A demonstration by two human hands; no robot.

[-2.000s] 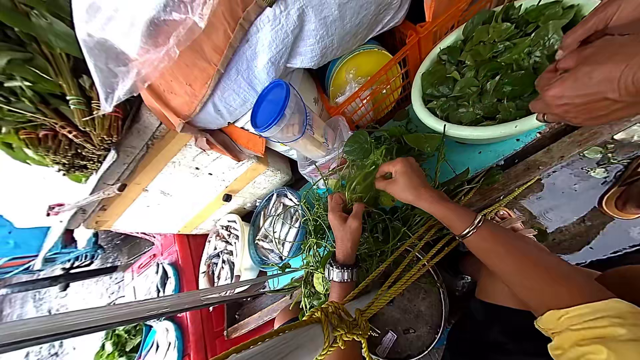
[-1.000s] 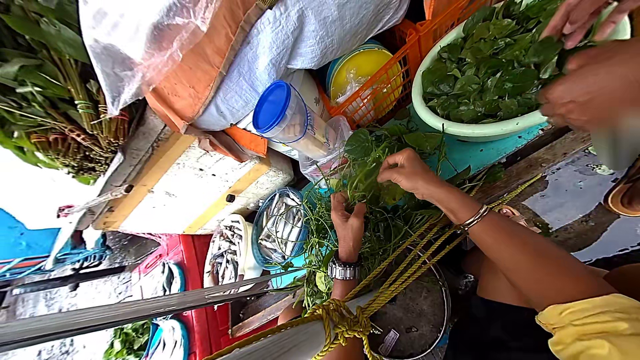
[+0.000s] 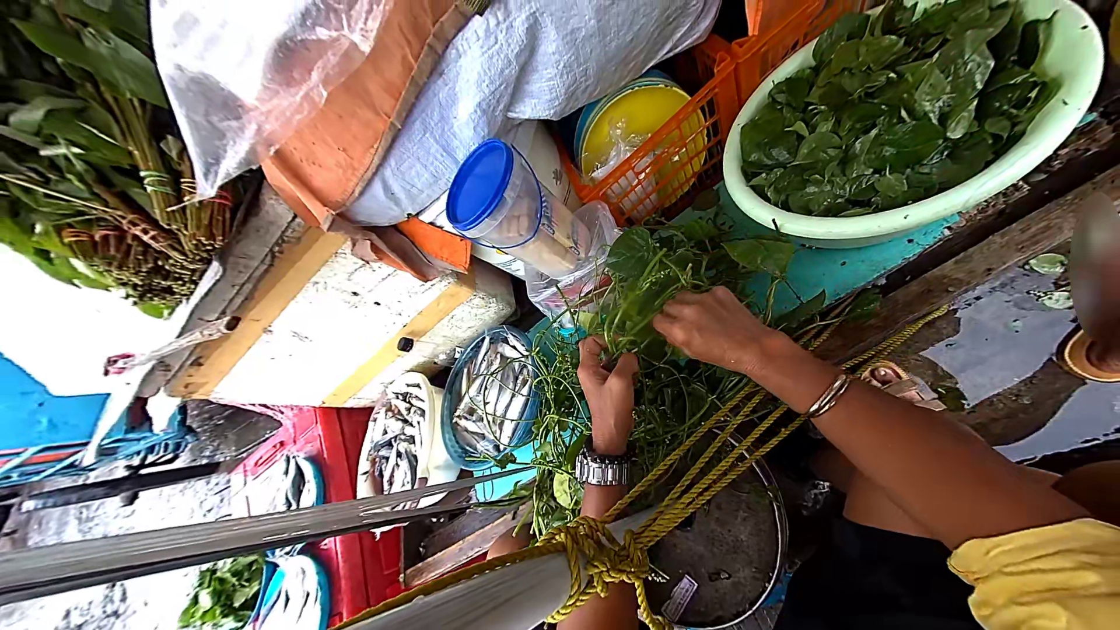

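Observation:
The view lies sideways. A blurred brown shape at the right edge appears to be part of my left hand; whether it holds anything cannot be told. My right hand is out of view. Nearest to that shape is a pale green plastic basin full of wet, loose green leaves. In the middle, a co-worker's two hands, one arm with a metal wristwatch and the other with a bangle, pinch thin stems of a tangled heap of leafy vines.
A clear tub with a blue lid stands beside an orange plastic crate. Basins of fish sit beyond the vines. Yellow rope is knotted round a slanting pole. A co-worker's yellow sleeve shows low on the right.
My hands were over the leaves at the basin's edge in the earlier frames; they have moved off toward the right edge. The co-worker's hands stay at the vines.

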